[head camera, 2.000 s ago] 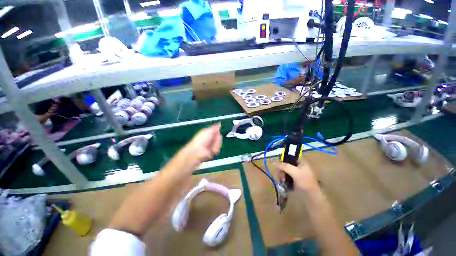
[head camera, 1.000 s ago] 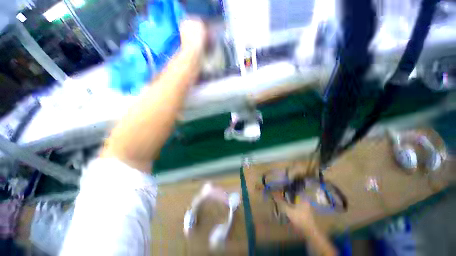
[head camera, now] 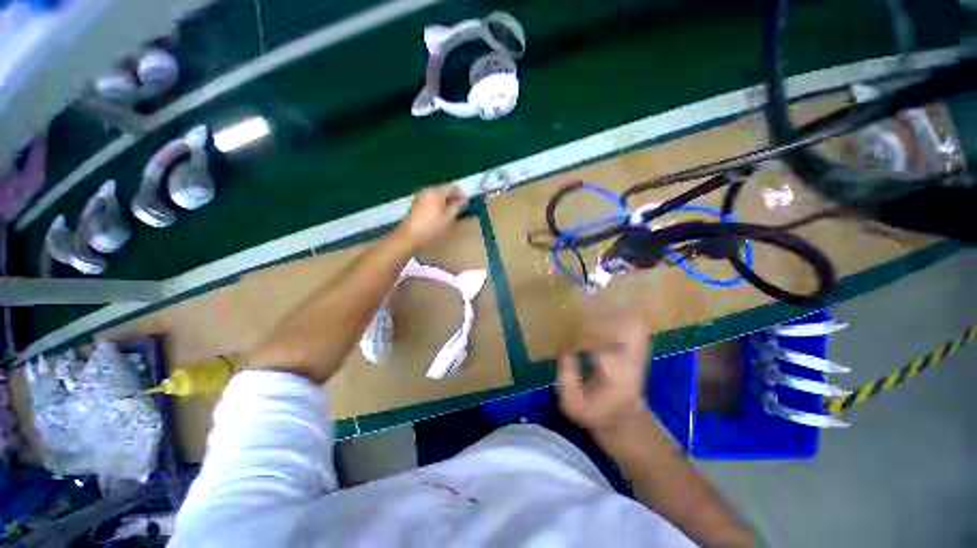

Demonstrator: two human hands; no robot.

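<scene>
White and pink cat-ear headphones (head camera: pixel 468 284) lie on the cardboard in front of me, cups toward me. My left hand (head camera: pixel 437 214) is beyond them at the belt edge, fingers bunched; whether it holds anything is unclear. My right hand (head camera: pixel 605 377) is blurred, over the bench's front edge, right of the headphones. A dark spot shows between its fingers, and I cannot tell if it is an object. The screwdriver (head camera: pixel 637 248) hangs beyond my right hand, apart from it, seen from above with its silver nose pointing down-left.
Blue hoses and black cables loop around the tool. More headphones (head camera: pixel 493 91) sit on the green belt (head camera: pixel 321 107), several at left. A small shiny part (head camera: pixel 495 182) is on the belt edge. A yellow bottle (head camera: pixel 198 379) and plastic bag (head camera: pixel 94 417) are left; a blue bin (head camera: pixel 739 434) is lower right.
The view has tilted down. My left hand has come down from the upper shelf to the belt edge. My right hand has left the screwdriver and moved toward me.
</scene>
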